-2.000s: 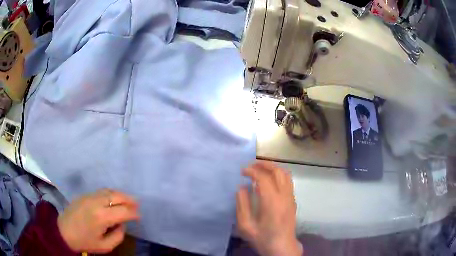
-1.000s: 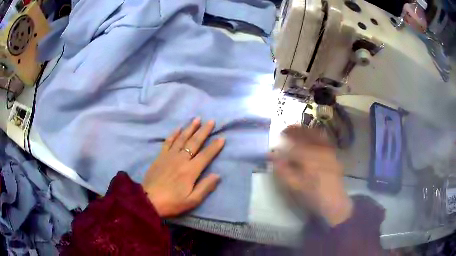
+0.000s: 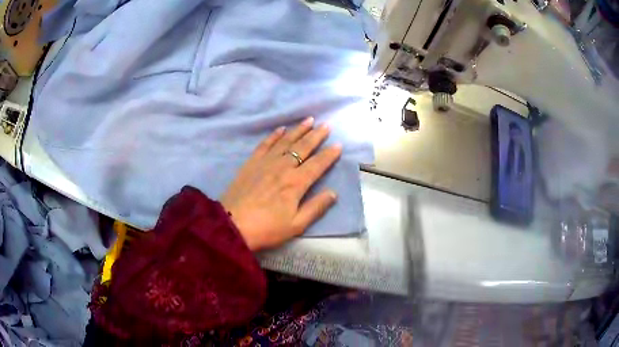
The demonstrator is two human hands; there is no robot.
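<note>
The light blue garment (image 3: 170,135) lies spread left of the machine, with wrinkles and a seam line near its upper middle. Its right edge reaches the brightly lit needle area, and its lower right corner lies on the table. My left hand (image 3: 282,183) rests flat on the cloth near that corner, fingers apart, a ring on one finger. My right hand is not in view; a blurred dark upright streak (image 3: 414,244) shows over the table's front part, and I cannot tell what it is.
The cream sewing machine (image 3: 434,41) stands upper right. A black smartphone (image 3: 512,162) lies by its arm, with a clear packet (image 3: 584,237) to the right. A ruler (image 3: 332,270) runs along the table's front edge. Blue cloth pieces (image 3: 41,264) are heaped lower left.
My right hand has left the view. The dark looped tool seen beside the needle area is gone from there. My left hand stays flat on the cloth. The view has shifted.
</note>
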